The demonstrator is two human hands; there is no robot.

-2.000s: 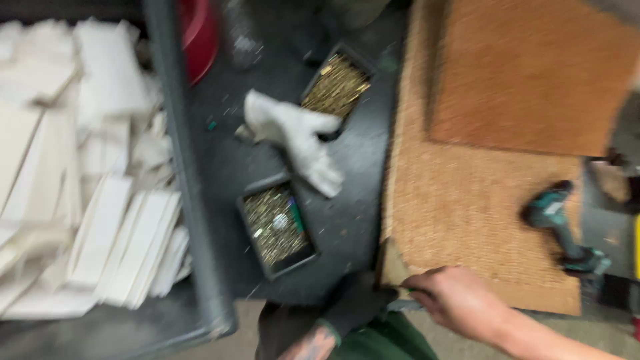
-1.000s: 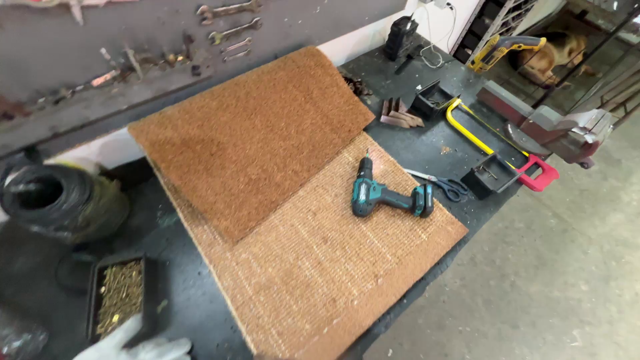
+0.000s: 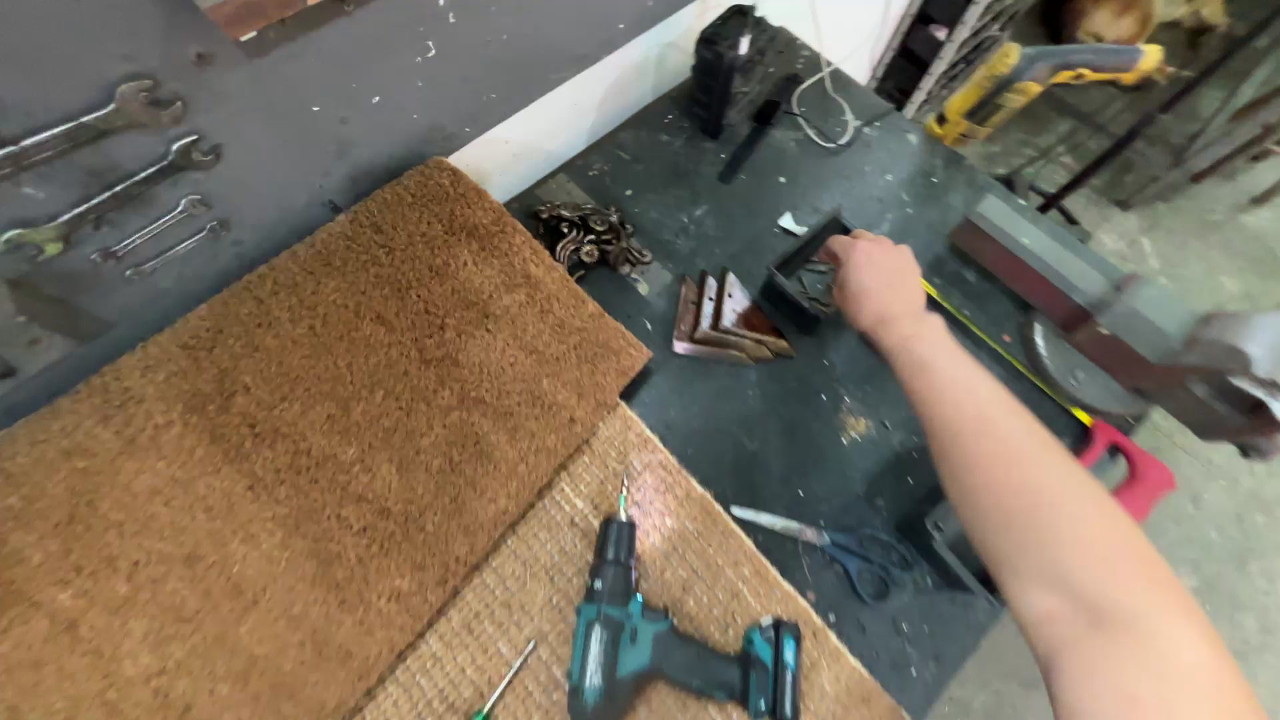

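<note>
My right hand (image 3: 873, 280) reaches over a small black tray (image 3: 800, 270) that holds a few dark screws or nails; its fingertips are at the tray's inside and partly hidden, so a grip cannot be told. Left of that tray stand several rusty metal corner brackets (image 3: 728, 318). A teal and black cordless drill (image 3: 665, 650) lies on the woven backing of a coir mat (image 3: 560, 560), bit pointing up the view. Near it is a thin screwdriver (image 3: 507, 680) with a green handle. Blue-handled scissors (image 3: 850, 550) lie beside the mat. My left hand is out of view.
A brown coir mat piece (image 3: 330, 430) covers the left. Wrenches (image 3: 110, 200) hang on the grey panel. A bench vise (image 3: 1110, 320), a red-handled hacksaw (image 3: 1130, 470), a yellow tool (image 3: 1040, 85), a black case (image 3: 730, 70) and a heap of metal parts (image 3: 592, 238) surround the bench.
The view has swung right and closer to the bench's far end. My right hand, at the mat's edge two seconds ago, is now at the small black tray.
</note>
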